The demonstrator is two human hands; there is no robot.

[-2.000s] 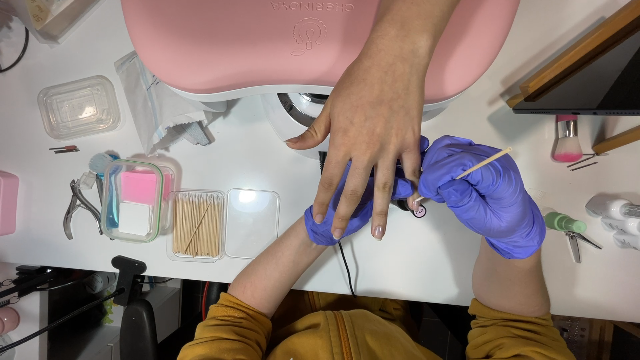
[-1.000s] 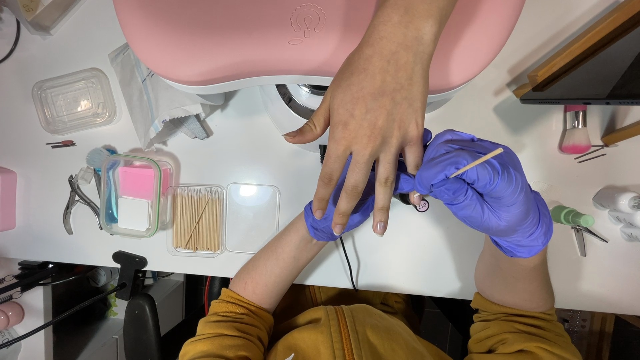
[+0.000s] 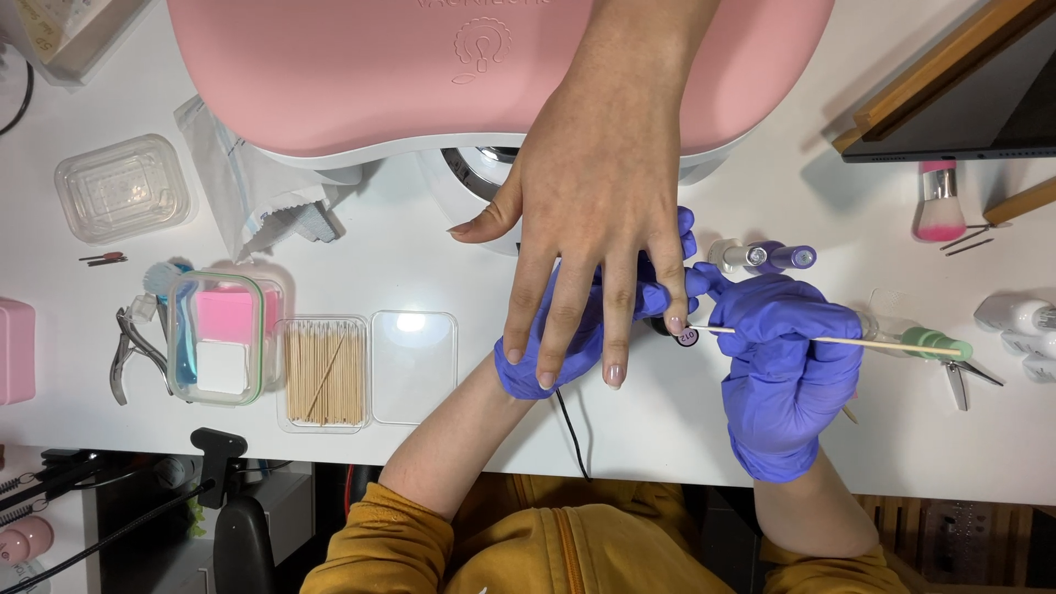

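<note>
Another person's bare hand [image 3: 610,173] lies palm down with its fingers spread. My left hand [image 3: 587,340], in a blue-purple glove, is beneath it and holds its little finger, though much of my grip is hidden. My right hand [image 3: 780,363], gloved alike, pinches a thin wooden stick [image 3: 887,345]. The stick's white tip is at the little finger's nail [image 3: 676,325]. Just beyond that nail a small round bottle cap [image 3: 687,337] shows. Similar sticks [image 3: 326,375] fill a clear box on the left, beside its clear lid [image 3: 413,367].
A pink nail lamp [image 3: 396,82] stands behind the hands. Polish bottles [image 3: 775,256], a green-topped bottle [image 3: 932,342] and a pink brush [image 3: 939,210] are at right. Metal nippers [image 3: 128,351], a lidded container [image 3: 216,338] and an open tray [image 3: 124,188] are at left.
My right hand has shifted to the right of the person's fingers and lowered the outer end of the stick, which now lies nearly level. Polish bottles hidden before show behind it.
</note>
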